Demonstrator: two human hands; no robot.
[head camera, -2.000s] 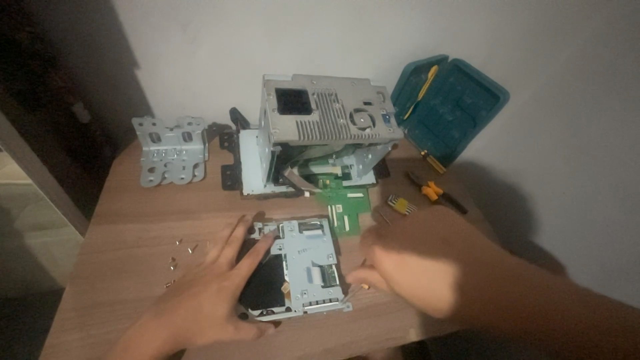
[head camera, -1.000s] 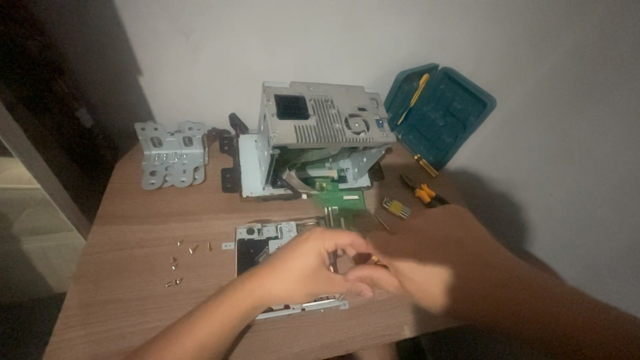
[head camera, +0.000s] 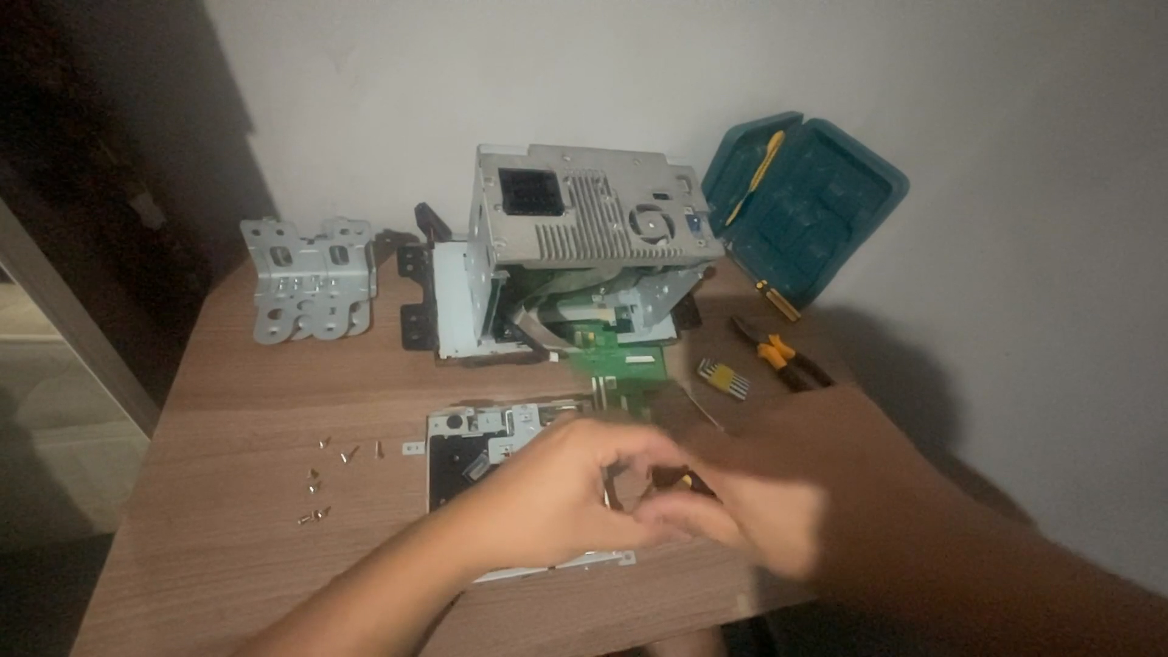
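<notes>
My left hand is raised over the right part of a flat metal disc-drive mechanism, its thumb and fingers bent toward the other hand. My right hand meets it there, its fingers around a small dark and yellow object, perhaps a tool handle; blur hides its kind. Whether the left fingertips hold something cannot be told. Behind the hands a green circuit board lies before an open metal chassis with a vented top, and a flat ribbon cable hangs inside it.
Several small screws lie on the wooden table at left. A perforated metal bracket stands behind them. At right are pliers, a hex key set, a yellow-handled screwdriver and an open teal case against the wall.
My left hand has left the black part of the drive mechanism and moved right to meet my right hand. Another small screw now lies among those at left.
</notes>
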